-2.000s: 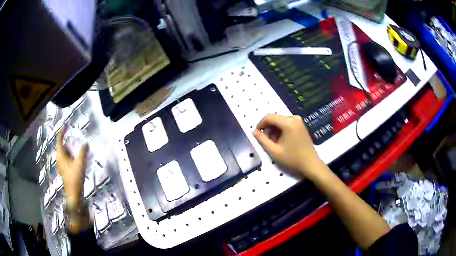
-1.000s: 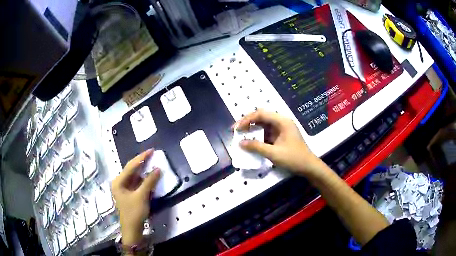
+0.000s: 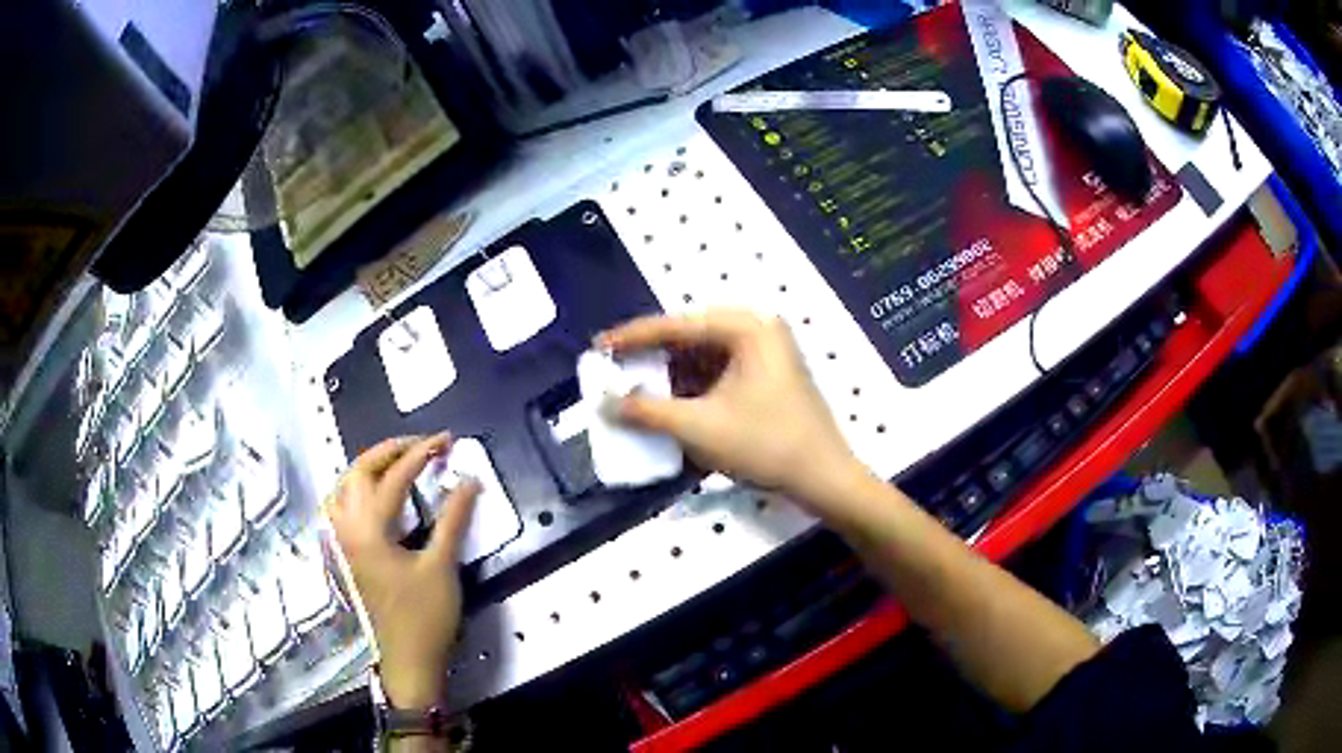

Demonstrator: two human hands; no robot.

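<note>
The black marking fixture point(image 3: 486, 386) lies in front of me. White workpieces sit in its two far pockets, one at the far left point(image 3: 420, 361) and one at the far right point(image 3: 512, 297). My right hand point(image 3: 724, 397) pinches a white workpiece point(image 3: 630, 427) above the near right pocket, which shows partly dark with a small white strip. My left hand point(image 3: 409, 518) has thumb and fingertips on another white workpiece point(image 3: 480, 505) at the near left pocket. Whether that piece is fully seated is hidden by the fingers.
A clear tray with rows of parts point(image 3: 221, 589) is at left. The perforated table point(image 3: 589, 611) surrounds the fixture. A mouse pad point(image 3: 883, 221), mouse point(image 3: 1094, 136) and tape measure point(image 3: 1170, 81) lie at right. A bin of white scraps point(image 3: 1207, 589) is lower right.
My right hand has moved left with its workpiece, from the fixture's right edge to over the near right pocket. That pocket looked white before and now shows dark. My left hand stays at the near left pocket.
</note>
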